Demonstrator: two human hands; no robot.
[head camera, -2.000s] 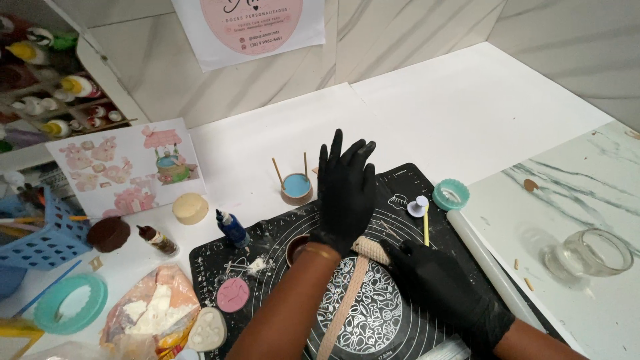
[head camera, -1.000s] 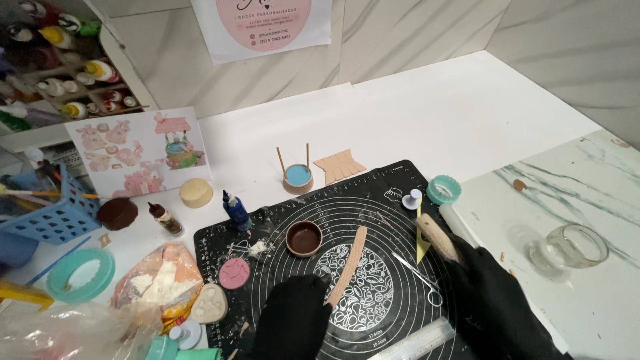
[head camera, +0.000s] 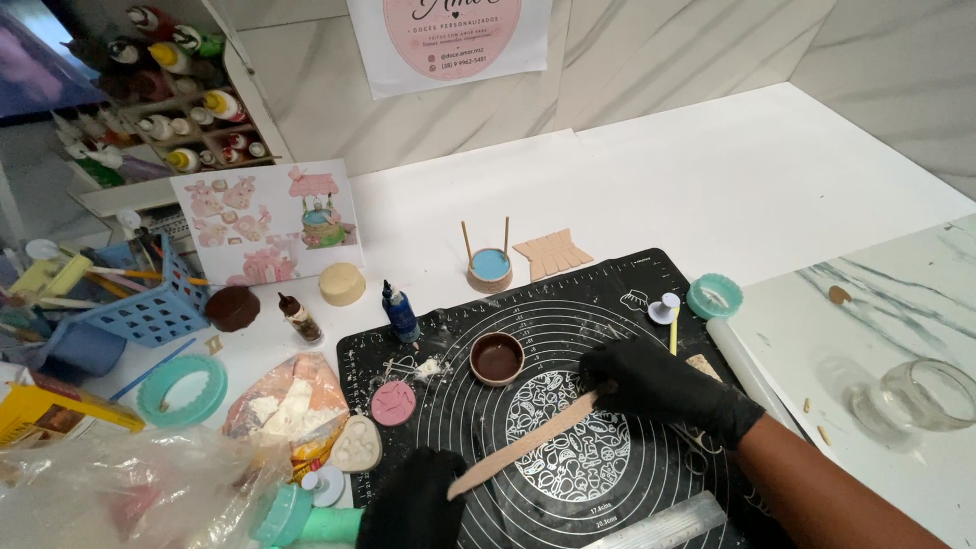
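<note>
A long beige strip of modelling paste (head camera: 526, 442) slants over the black silicone mat (head camera: 457, 335). My left hand (head camera: 415, 499), in a black glove, grips its lower left end. My right hand (head camera: 663, 385), also in a black glove, pinches the upper right end. Behind the strip stands a small round bowl, brown inside with a beige outer wall (head camera: 497, 359). Past the mat's far edge are a small well-like cup with a blue top and two upright sticks (head camera: 489, 267) and a flat beige piece with slits (head camera: 553, 254). Scissors (head camera: 698, 450) lie partly hidden beneath my right forearm.
At the left are a blue basket of tools (head camera: 164, 305), a powder-filled bag (head camera: 290, 408), and a picture sheet (head camera: 271, 221). A blue bottle (head camera: 400, 313) and a pink disc (head camera: 393, 402) rest on the mat. A clear ruler (head camera: 663, 526) lies in front; a glass jar (head camera: 926, 396) stands right.
My right hand has let go of the beige-and-white tool it held at the right and moved left onto the strip's far end. The strip now slants more toward the right.
</note>
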